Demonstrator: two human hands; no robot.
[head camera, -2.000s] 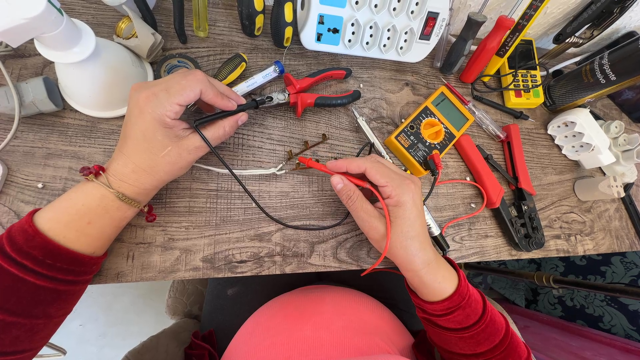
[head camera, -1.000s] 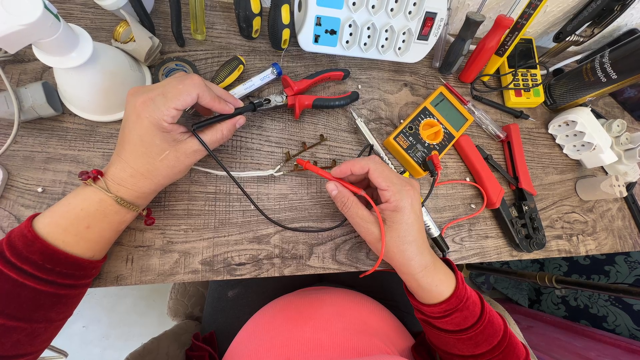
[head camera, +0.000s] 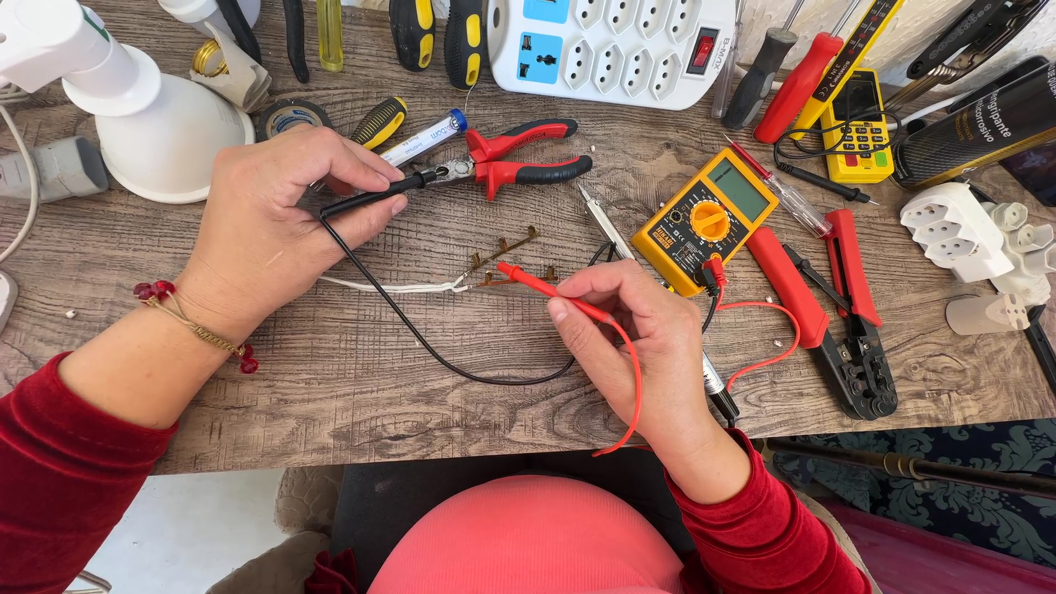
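Observation:
My left hand (head camera: 280, 214) holds the black multimeter probe (head camera: 371, 198), its front end over the jaws of red-and-black pliers (head camera: 528, 157). Between thumb and fingers of my right hand (head camera: 652, 346) is the red probe (head camera: 553, 289), pointing left at two brass contact strips (head camera: 516, 247). Whether its tip touches the lower strip cannot be told. A white two-core wire (head camera: 396, 289) runs from under my left hand to the strips. The yellow multimeter (head camera: 705, 219) lies right of them, with both leads plugged in; its display is unreadable.
A white power strip (head camera: 615, 49) lies at the back. Red-handled crimping pliers (head camera: 854, 346) and a screwdriver (head camera: 780, 190) lie right of the multimeter. White socket adapters (head camera: 957, 231) sit farther right. A white lamp holder (head camera: 165, 124), black tape (head camera: 293, 120) and a marker (head camera: 425, 140) are at the left.

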